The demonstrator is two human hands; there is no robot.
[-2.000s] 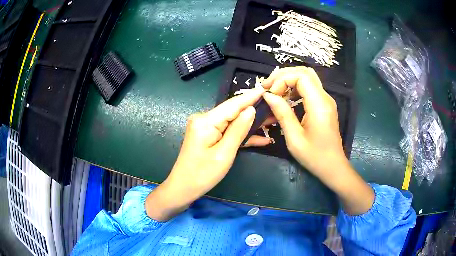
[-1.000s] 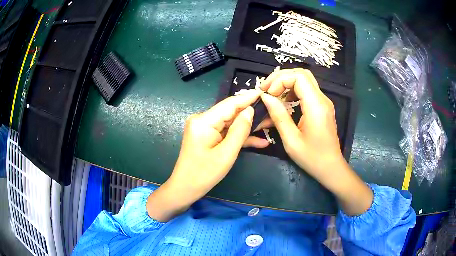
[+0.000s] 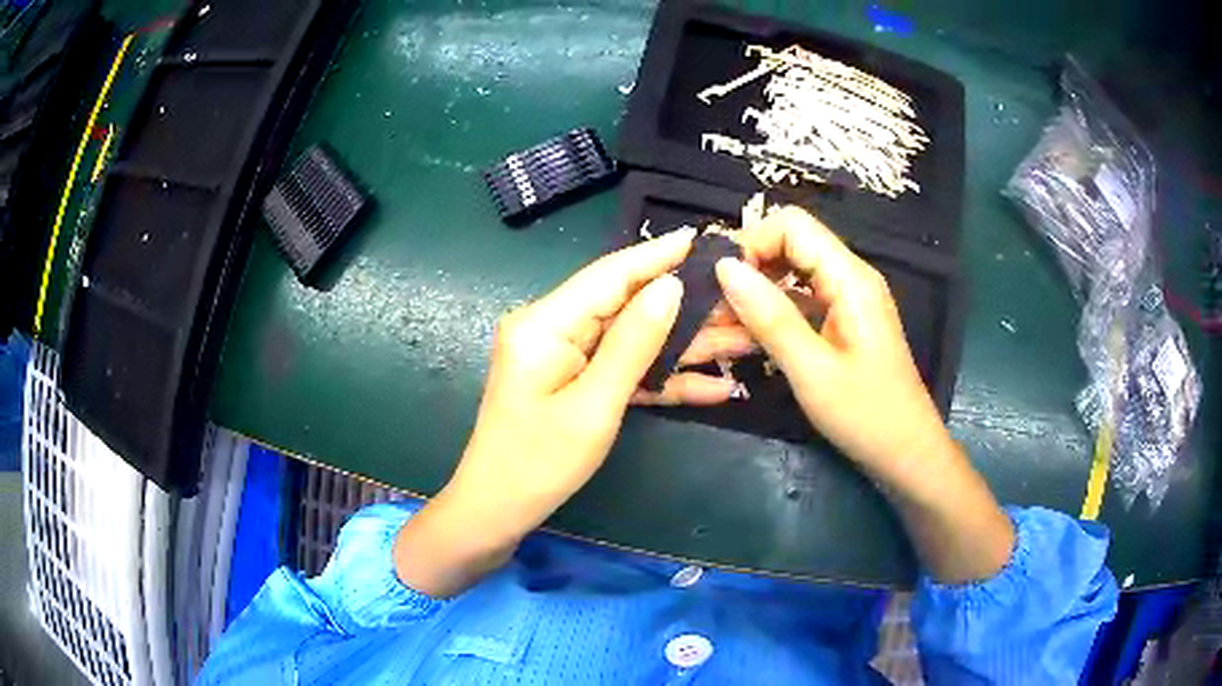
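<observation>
My left hand [image 3: 576,362] is shut on a slim black plastic housing [image 3: 693,288], held tilted between thumb and fingers over the near parts tray. My right hand [image 3: 838,335] has its thumb and index finger at the housing's upper end; a small pale metal contact [image 3: 753,211] shows by its fingertips, but whether it is gripped is hard to tell. The near black parts tray [image 3: 925,322] lies under my hands, with short metal contacts partly hidden. The far parts tray [image 3: 670,87] holds a heap of long metal strips [image 3: 844,121].
A row of housings [image 3: 552,174] with pale metal on top lies left of the trays. A second row [image 3: 315,215] lies farther left, near a large black compartment tray [image 3: 141,268]. Clear plastic bags [image 3: 1119,282] lie at right. White slotted crates [image 3: 87,523] stand at lower left.
My hands have parted slightly at the fingertips, and more of the housing's upper end shows. The whole view has shifted a little, with the bench things slightly lower and to the right.
</observation>
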